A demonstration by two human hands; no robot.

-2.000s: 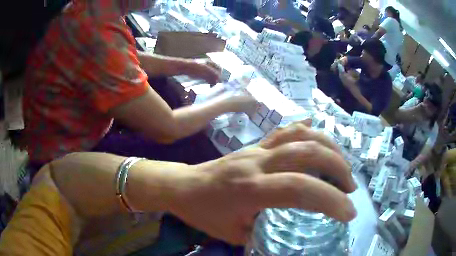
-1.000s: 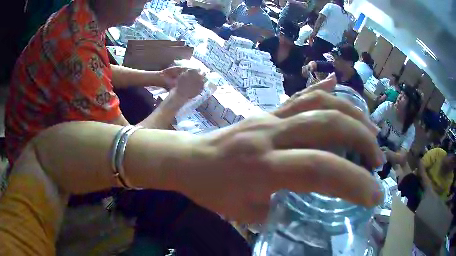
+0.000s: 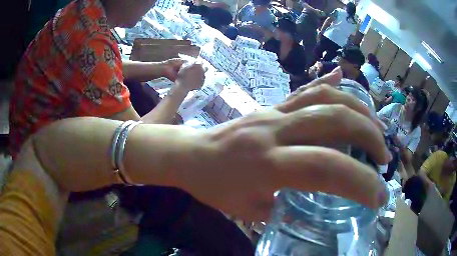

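Note:
My left hand (image 3: 250, 155) reaches in from the left, with a yellow-orange sleeve and a silver bangle. It is closed around a clear plastic bottle (image 3: 320, 227), which is large and close to the camera. The bottle's ribbed body shows below my fingers, and its other end shows above them. The bottle is cut off by the bottom edge of the picture. My thumb is hidden, and I cannot see a cap. My right hand is not in view.
A person in an orange patterned shirt (image 3: 75, 75) handles white material at left. Stacked white cartons (image 3: 260, 70) cover the table behind my hand. Brown cardboard (image 3: 160, 49) lies near that person. Open carton flaps (image 3: 403, 225) stand at lower right. More people sit beyond.
My left hand and the bottle sit higher and further right in the picture, with more bottle showing above the fingers. The camera view has shifted. The neighbour's hands have come together.

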